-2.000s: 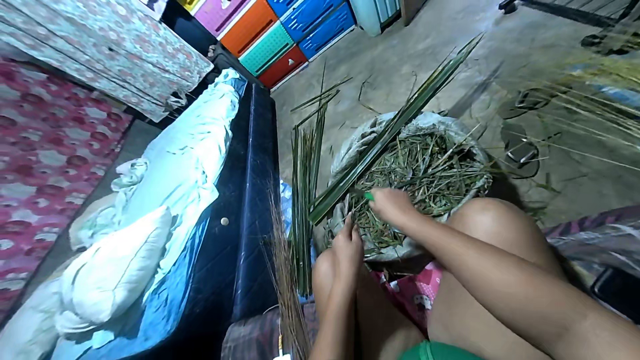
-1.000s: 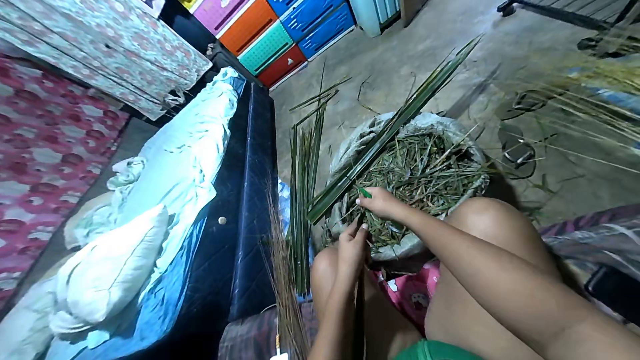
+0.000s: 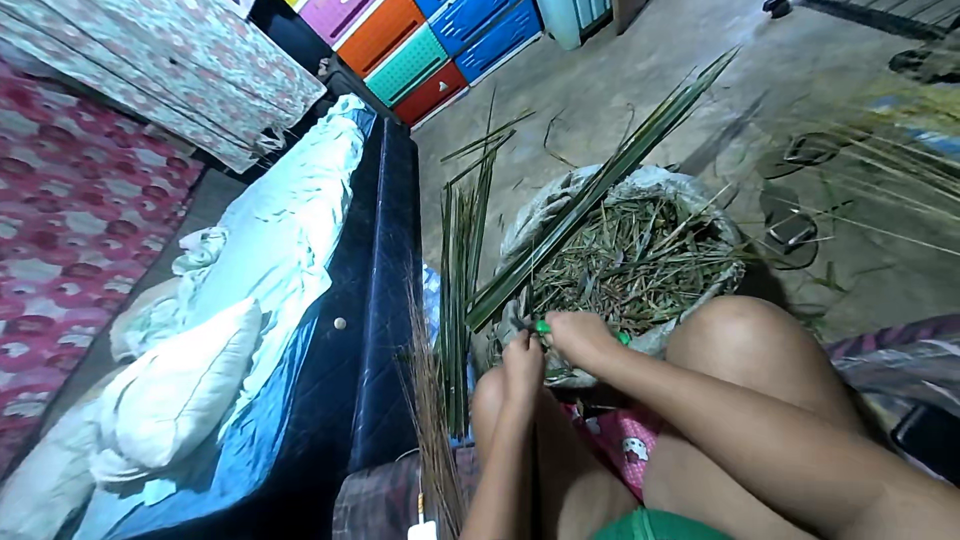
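Note:
My right hand (image 3: 581,337) is closed on the green handle (image 3: 543,327) of a small cutting tool, probably a knife, over the near left rim of the sack-lined basket. Close beside it, my left hand (image 3: 523,360) pinches a thin palm leaf strip. The sack lining (image 3: 551,196) surrounds a heap of green and brown leaf scraps (image 3: 622,262). Long palm leaves (image 3: 600,187) lie slantwise across the basket's left side. Another bundle of palm leaves (image 3: 456,300) stands to the left, near a bunch of thin brown midribs (image 3: 431,420).
A dark blue mattress (image 3: 390,285) with a white pillow (image 3: 176,382) lies at the left. Coloured plastic drawers (image 3: 409,64) stand at the back. Slippers (image 3: 789,229) and pale thin midribs (image 3: 907,176) are at the right, and a black phone-like object (image 3: 930,439) rests at the lower right.
My hands have come closer together at the basket's near left rim. The dark strip that hung below my left hand a second ago now also shows above it.

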